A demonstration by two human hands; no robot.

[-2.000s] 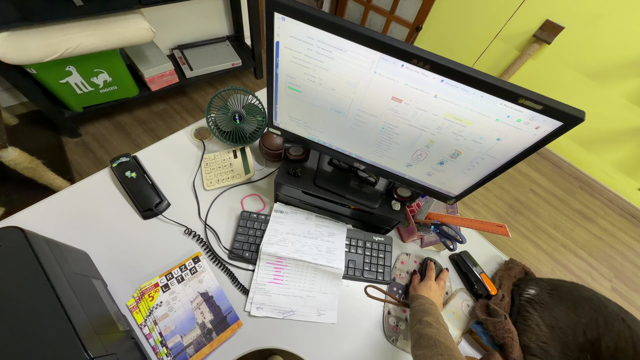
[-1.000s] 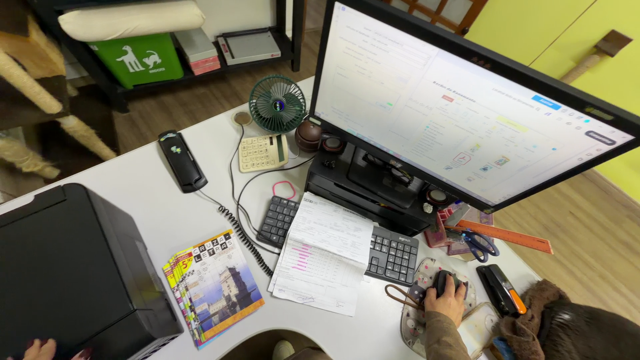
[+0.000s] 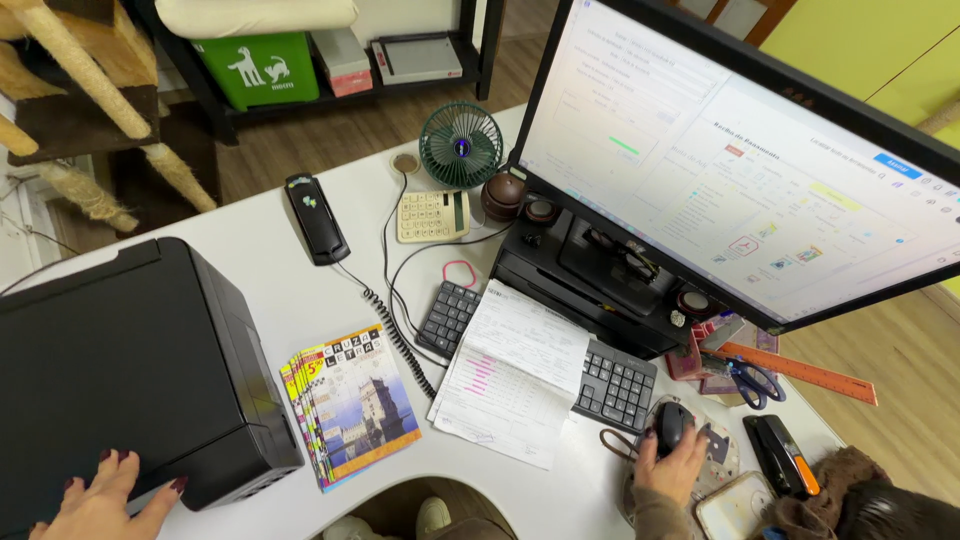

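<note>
My right hand (image 3: 670, 465) rests on a black computer mouse (image 3: 674, 427) on a patterned mouse pad (image 3: 718, 444). Fingers spread, my left hand (image 3: 112, 499) lies on the front edge of a black printer (image 3: 127, 352) and holds nothing. Between the two hands, printed sheets with pink highlighting (image 3: 510, 375) cover the middle of a black keyboard (image 3: 616, 386). Left of the sheets is a fanned stack of puzzle magazines (image 3: 364, 409). A large monitor (image 3: 735, 157) showing document windows stands on a black riser (image 3: 577, 289) behind the keyboard.
A black telephone handset (image 3: 316, 220), a beige calculator (image 3: 433, 217) and a small green fan (image 3: 461, 145) stand at the back. At right are scissors (image 3: 754, 382), an orange ruler (image 3: 802, 371), a black-and-orange stapler (image 3: 781, 456) and a dark furry thing (image 3: 892, 510) at the edge.
My left hand, out of view two seconds ago, has come further into view on the printer. My right hand has stayed on the mouse. The view has swung left.
</note>
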